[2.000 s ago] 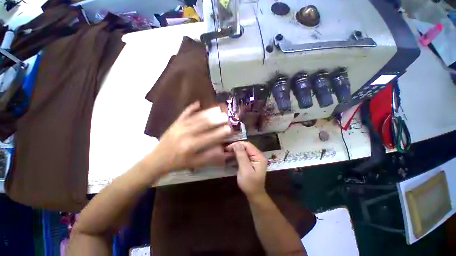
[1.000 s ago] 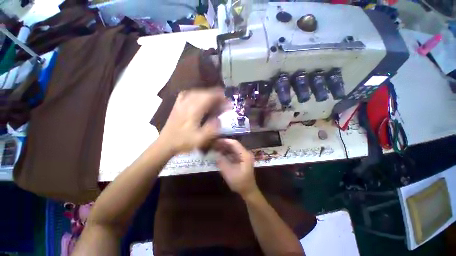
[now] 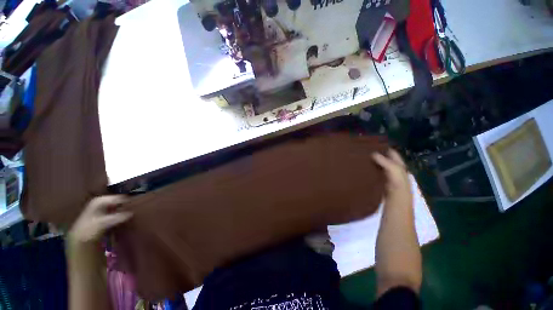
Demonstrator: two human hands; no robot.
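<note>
A long brown fabric panel (image 3: 261, 194) is stretched between my hands below the front edge of the sewing table, over my lap. My left hand (image 3: 100, 218) grips its left end, slightly blurred. My right hand (image 3: 391, 166) holds its right end. The overlock machine (image 3: 327, 39) stands beyond the panel, cut off by the top edge. Its presser foot (image 3: 241, 63) is lit, and no brown cloth shows under it. The pale side plate (image 3: 212, 60) lies left of the foot.
A brown panel stack (image 3: 67, 121) lies at the left of the white table (image 3: 139, 109), hanging over its edge. Green-handled scissors (image 3: 452, 57) and red cloth (image 3: 422, 30) are right of the machine. A framed yellowish board (image 3: 518, 160) is at the right. Pink pieces (image 3: 121, 284) show low at left.
The view has tilted down. Both hands have left the needle area and moved far apart, now holding the long brown panel over the lap. The brown pieces beside the needle are gone from there.
</note>
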